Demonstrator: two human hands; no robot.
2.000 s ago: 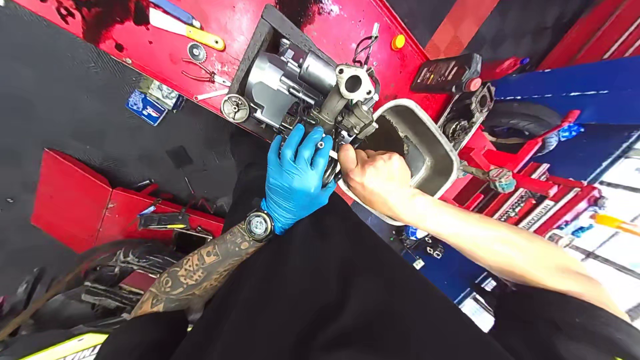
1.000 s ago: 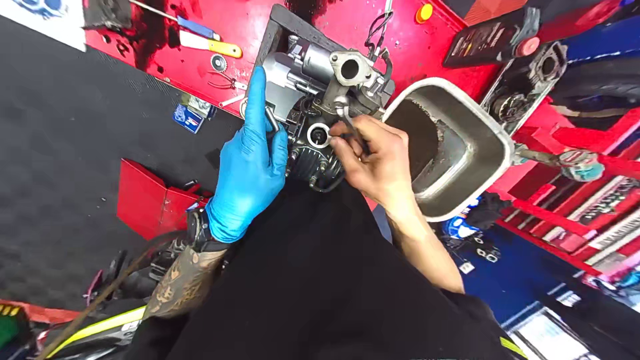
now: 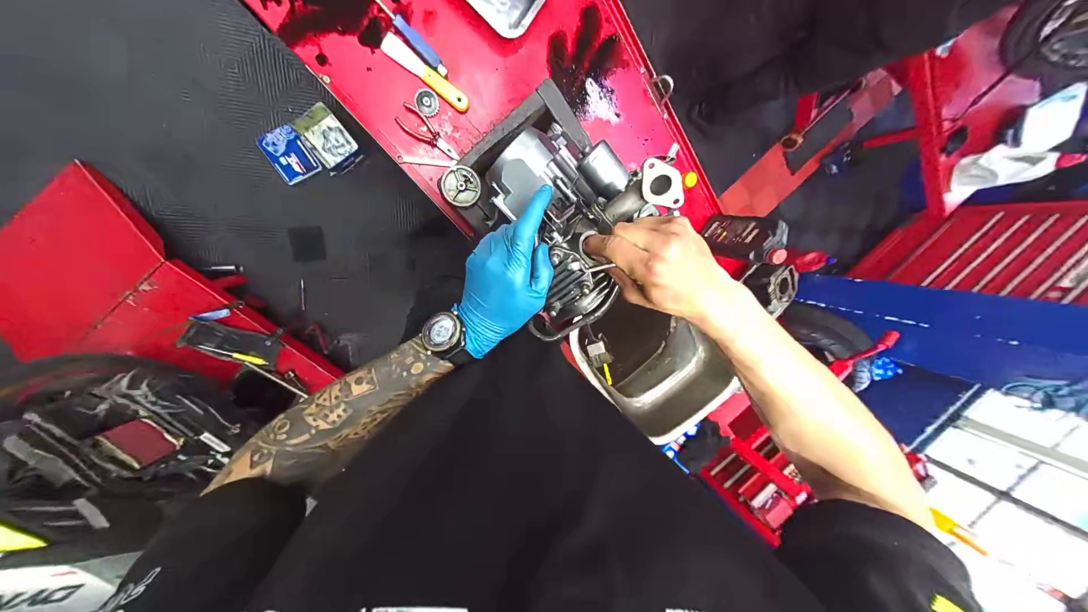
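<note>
A small engine (image 3: 523, 170) sits in a dark metal stand (image 3: 557, 106) on a red workbench. My left hand (image 3: 506, 276), in a blue glove, rests against the engine's near left side, its index finger pointing up over the grey casing. Whether it holds something in the palm is hidden. My bare right hand (image 3: 663, 263) has its fingertips at a round opening beside the finned cylinder (image 3: 574, 285); a thin metal piece shows under the fingers, and whether they grip it cannot be told. A flanged intake pipe (image 3: 661, 182) stands just above that hand.
Left of the engine on the bench lie a yellow-handled scraper (image 3: 425, 72), a blue-handled tool (image 3: 416, 38), pliers (image 3: 425, 132), a small gear (image 3: 427, 102) and a round metal wheel (image 3: 460, 185). A metal basin (image 3: 671, 382) is below my right hand. A dark bottle (image 3: 744, 238) stands at right.
My left hand's raised fingers have come down closer to the engine, with the index finger now over the casing. My right hand remains near the round opening. The view has turned and shifted.
</note>
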